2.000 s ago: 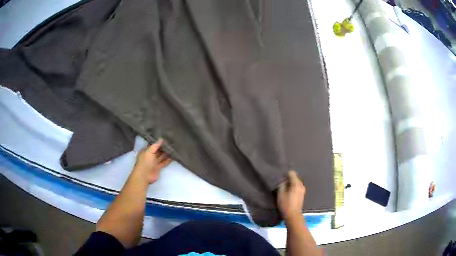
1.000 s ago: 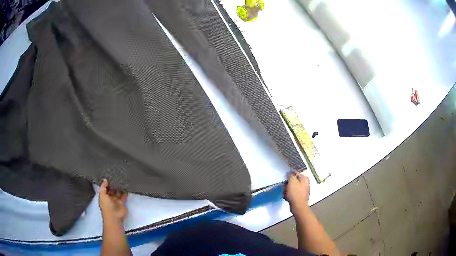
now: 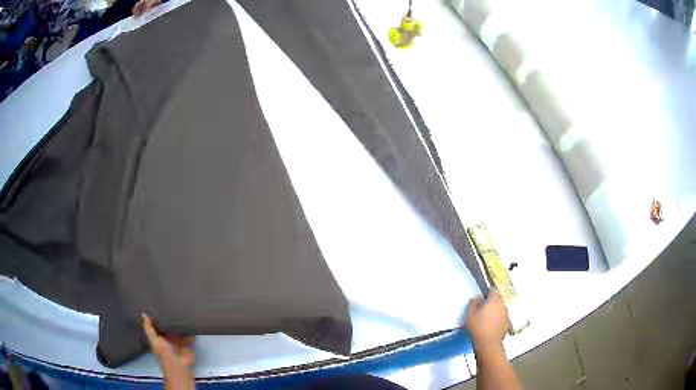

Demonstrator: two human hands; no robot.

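Note:
Grey-brown fabric (image 3: 206, 183) lies loosely folded over the left and middle of the lay, with creases at the left. A narrowing brown strip (image 3: 336, 84) runs down the right side to my right hand. White fabric side (image 3: 336, 183) shows between the two brown parts. My left hand (image 3: 169, 346) is at the near edge of the brown fabric, fingers partly under it, gripping it. My right hand (image 3: 488, 316) holds the strip's near corner beside the yellow ruler (image 3: 494, 263). Dark and blue layer edges (image 3: 412, 346) show along the near side.
A long pale roll (image 3: 546, 107) lies at the right. A black phone (image 3: 567, 258) and a small red item (image 3: 656, 211) lie near the table edge. A yellow hanging piece (image 3: 405, 32) is at the top. Part of another person's hand (image 3: 145, 7) shows at top left. Tiled floor is lower right.
The brown fabric's free edge has moved left and the white area between it and the strip has widened. My right hand has moved from the fold to the corner by the ruler. The view has also shifted.

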